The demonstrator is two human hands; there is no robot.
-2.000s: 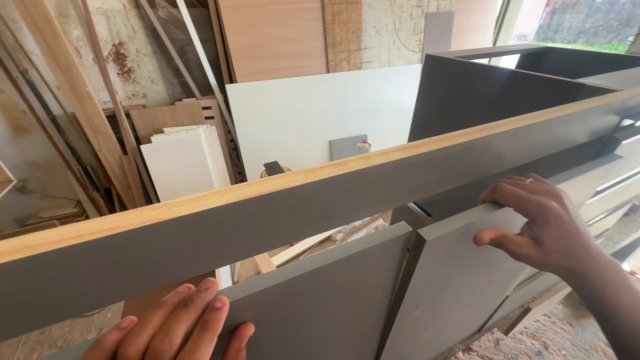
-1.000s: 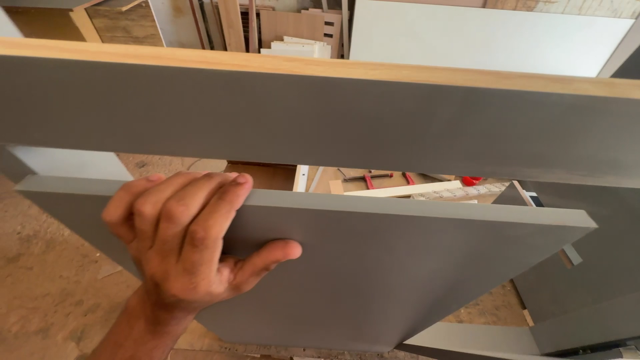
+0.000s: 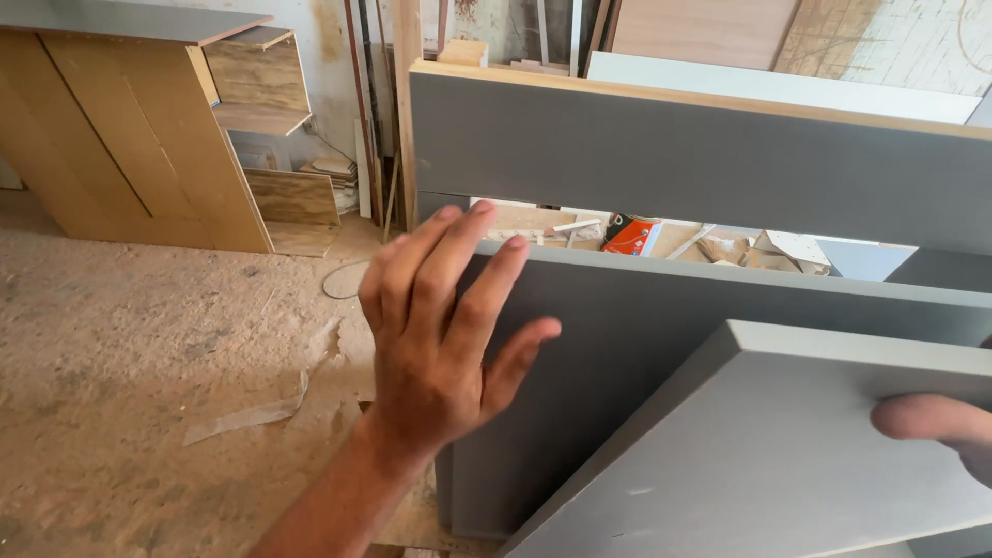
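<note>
My left hand (image 3: 434,333) is over the left end of a dark grey panel (image 3: 620,333), fingers apart near its top edge, gripping nothing. In front of that panel a lighter grey panel (image 3: 775,449) stands at a tilt. At the right border only the thumb and part of my right hand (image 3: 930,426) show, the thumb lying against the lighter panel's face; its other fingers are mostly hidden or out of frame. Behind both panels runs a long grey board (image 3: 659,151) with a bare wood top edge.
A brown cabinet (image 3: 116,147) with a grey top stands tilted at the upper left. A red can (image 3: 633,235) and wood scraps lie beyond the panels. A strip of clear tape or film (image 3: 256,418) is on the dusty floor (image 3: 194,333). Boards lean on the wall.
The view has swung left, bringing in the cabinet and the end of the long board. My right hand, out of view one second ago, shows again at the right with the lighter panel.
</note>
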